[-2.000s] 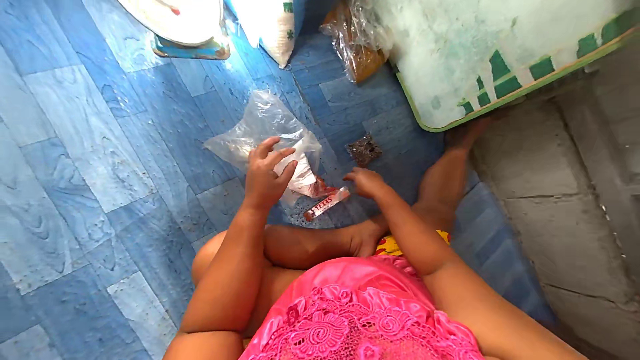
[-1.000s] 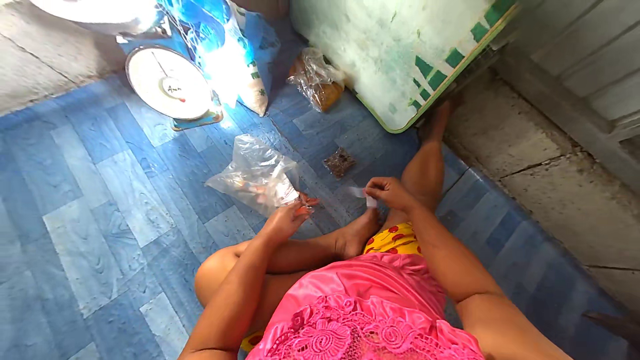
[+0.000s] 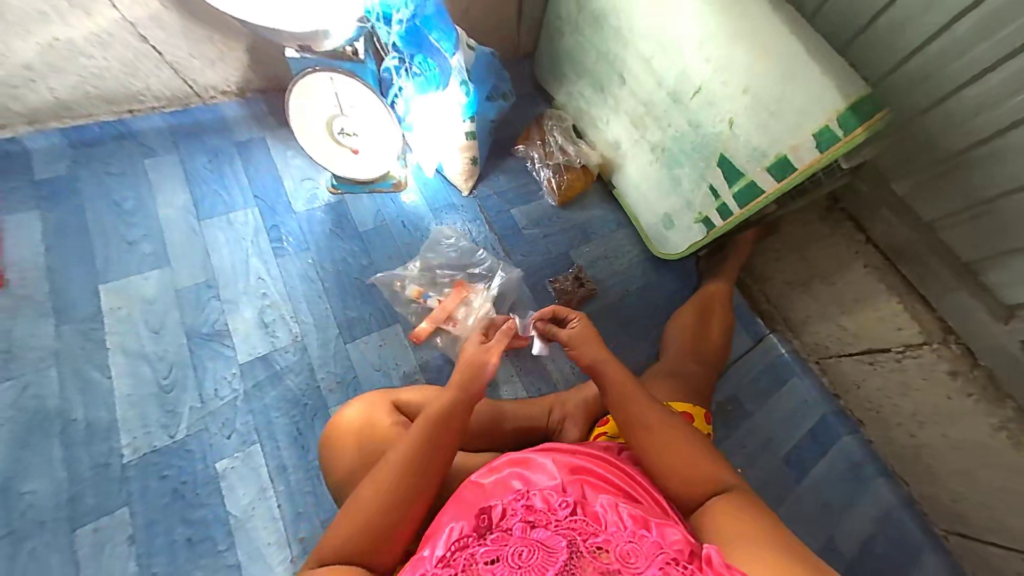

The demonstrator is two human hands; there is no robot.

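Observation:
My left hand (image 3: 486,346) and my right hand (image 3: 568,330) meet above the floor in front of my crossed leg. Between their fingertips is a small, thin whitish plastic piece (image 3: 540,346), pinched by both; whether it is a bag or a wrapper I cannot tell. Just beyond my left hand lies a clear plastic bag (image 3: 456,260), with an orange-red strip (image 3: 440,312) and other small items in or on it. A small clear packet of dark bits (image 3: 572,286) rests on the floor beyond my right hand.
A dial scale (image 3: 344,124) stands at the upper left, beside blue and white plastic bags (image 3: 460,152). A clear bag with brownish-orange contents (image 3: 560,172) touches or nearly touches a worn whitish-green panel (image 3: 688,104). My extended leg (image 3: 704,320) runs along the right.
Two seconds ago my left hand was spread over the clear bag; now its fingers are closed on the thin piece, near my right hand. The view has swung, showing more of the scale.

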